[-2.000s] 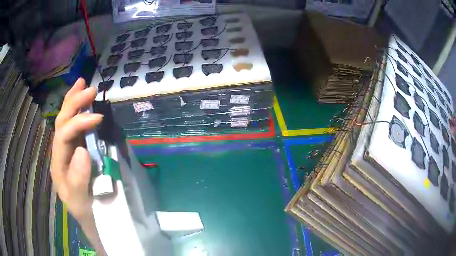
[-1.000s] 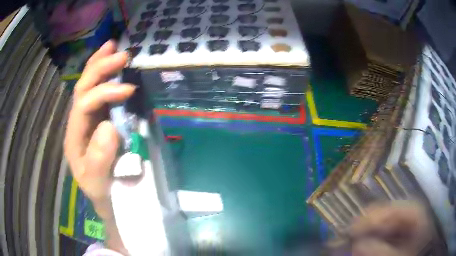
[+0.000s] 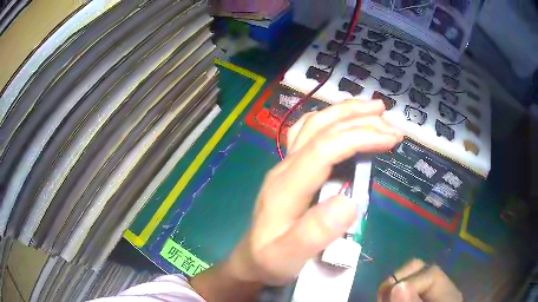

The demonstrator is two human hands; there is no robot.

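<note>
My left hand (image 3: pixel 312 194) is wrapped around the upper part of the white and black listening test fixture (image 3: pixel 324 286), its fingers over the top and the thumb on the side. A white test connector (image 3: pixel 342 252) and green tape (image 3: pixel 356 230) show on the fixture below the thumb. My right hand (image 3: pixel 419 286) is at the bottom edge, partly cut off, right of the fixture. Its fingertips pinch a thin dark speaker lead wire (image 3: pixel 394 278). No speaker unit shows clearly in that hand.
A tall tray stack (image 3: pixel 112 130) fills the left. A foam tray (image 3: pixel 481 165) with rows of black speakers lies on a wrapped stack (image 3: pixel 413 177) at back right. A red and black cable (image 3: pixel 279 138) hangs behind my left hand. A green label (image 3: pixel 184 258) is on the mat.
The view has swung left, so the right tray stack and cardboard are gone from view. My right hand, absent at first, then blurred at lower right, is now near the fixture. My left hand stays around the fixture.
</note>
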